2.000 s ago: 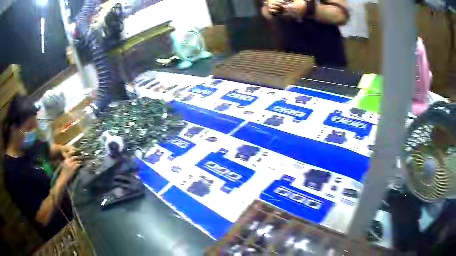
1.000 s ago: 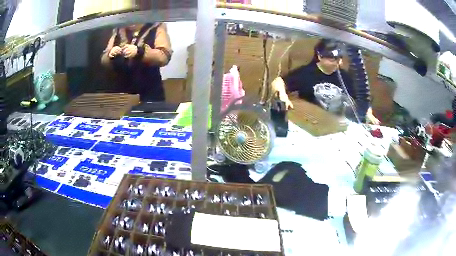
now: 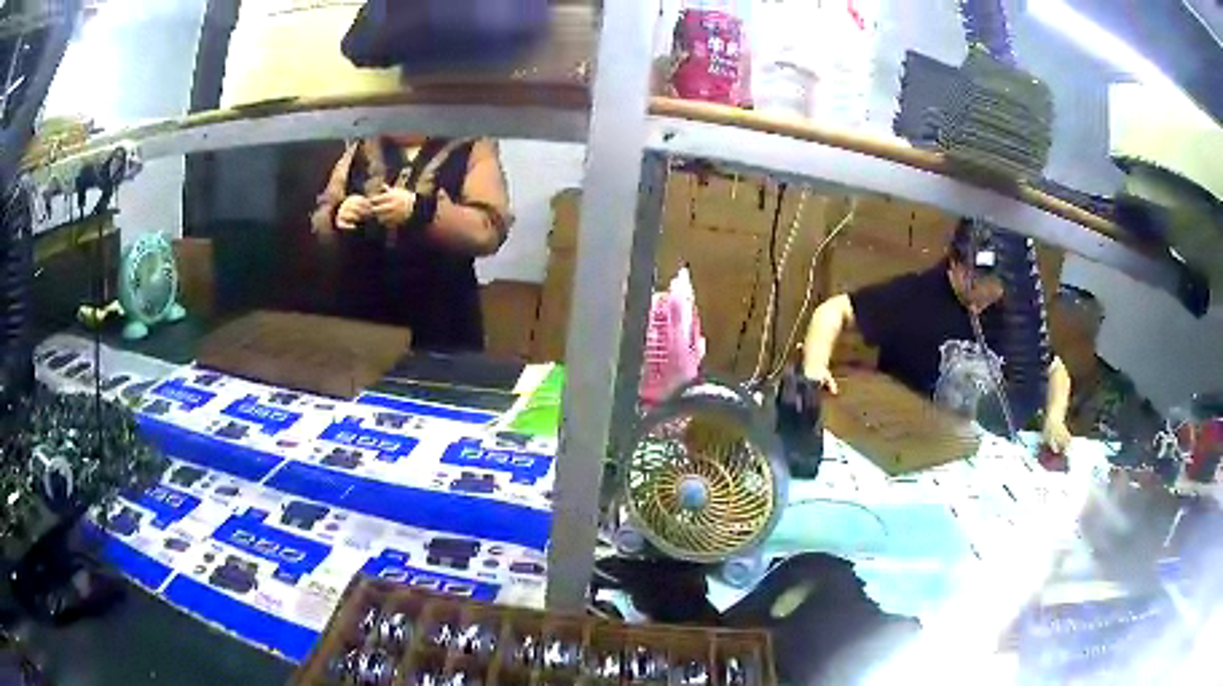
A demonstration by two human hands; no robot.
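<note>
Neither of my hands shows. Nearest in front of me, the divided cardboard tray [image 3: 490, 627] is cut off by the bottom edge; glossy dark round parts [image 3: 550, 653] stand in its cells. A limp black cloth or garment [image 3: 825, 619] lies just right and behind the tray. The desk fan [image 3: 700, 485], with a round grey cage and gold-cream blades, stands behind the tray, right of a metal post.
A metal post [image 3: 610, 308] rises before me under a shelf rail [image 3: 443, 114]. Blue-and-white printed sheets [image 3: 356, 462] cover the left bench, beside a dark heap of parts [image 3: 67, 462]. Two people work across the bench, each near a brown tray. The lower right is blurred by glare.
The view has swung right from the left heap, then tilted up. The tray now sits lower in the picture; the pale-backed black sheet on it and the yellow-green bottle no longer show.
</note>
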